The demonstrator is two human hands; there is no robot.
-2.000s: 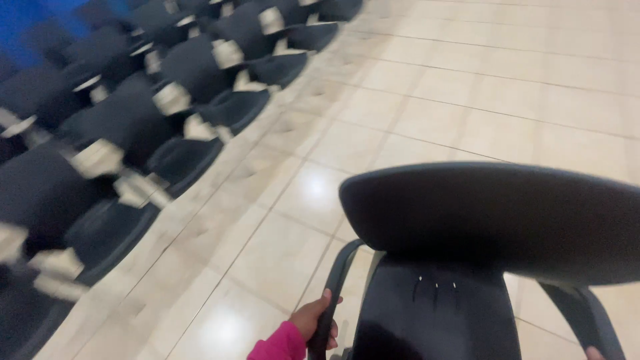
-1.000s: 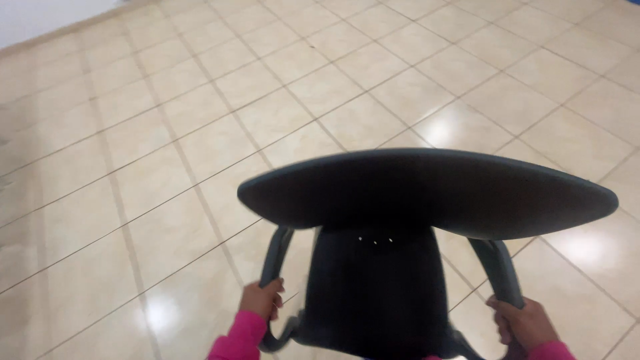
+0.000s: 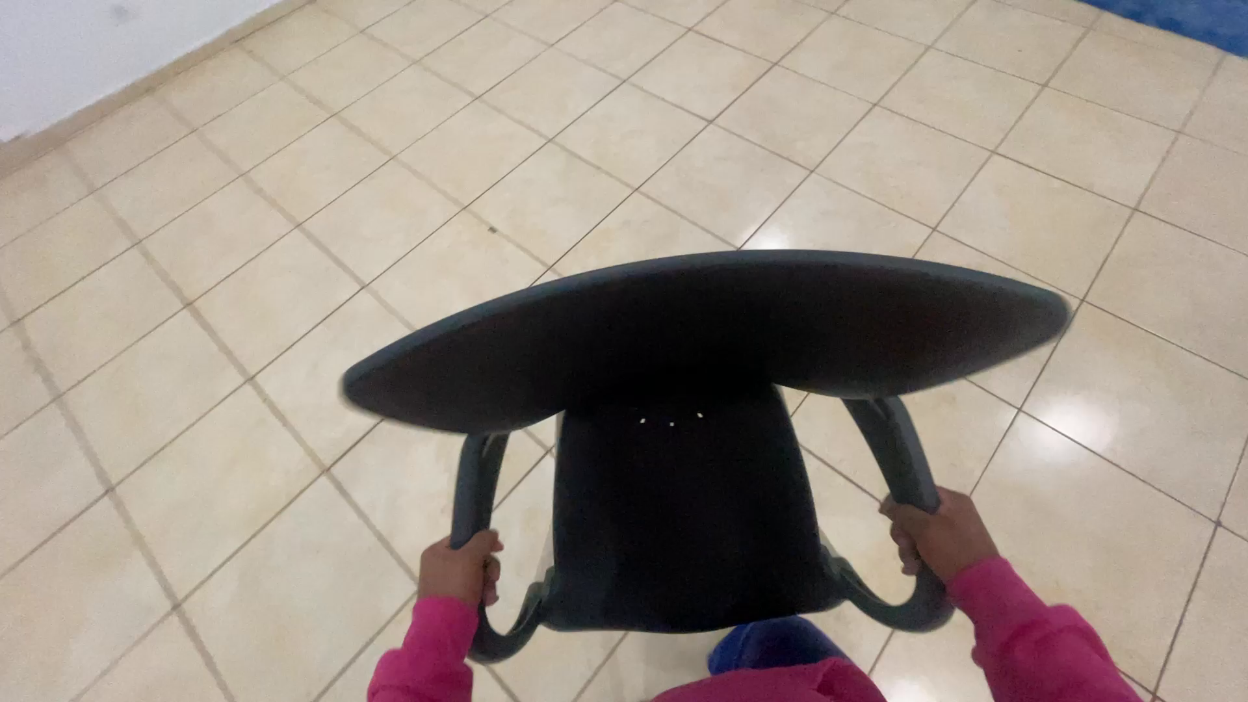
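Note:
A black office chair part [image 3: 682, 517] with a wide curved panel [image 3: 702, 331] at its far end is held in front of my body. My left hand [image 3: 463, 567] is closed around the chair's left armrest [image 3: 476, 487]. On the other side, my right hand [image 3: 941, 534] grips the right armrest [image 3: 899, 453]. Three small light spots show near where the two black panels meet. The chair's base and legs are hidden beneath it.
Beige floor tiles [image 3: 390, 195] spread around the chair. A white wall [image 3: 117, 49] with a skirting edge stands at the upper left. Something blue [image 3: 1185, 21] lies at the upper right corner. Blue clothing [image 3: 775, 643] shows below the chair.
The view has swung away from the rows of dark chairs seen two seconds ago. The held chair has moved along with my hands, both still on its armrests.

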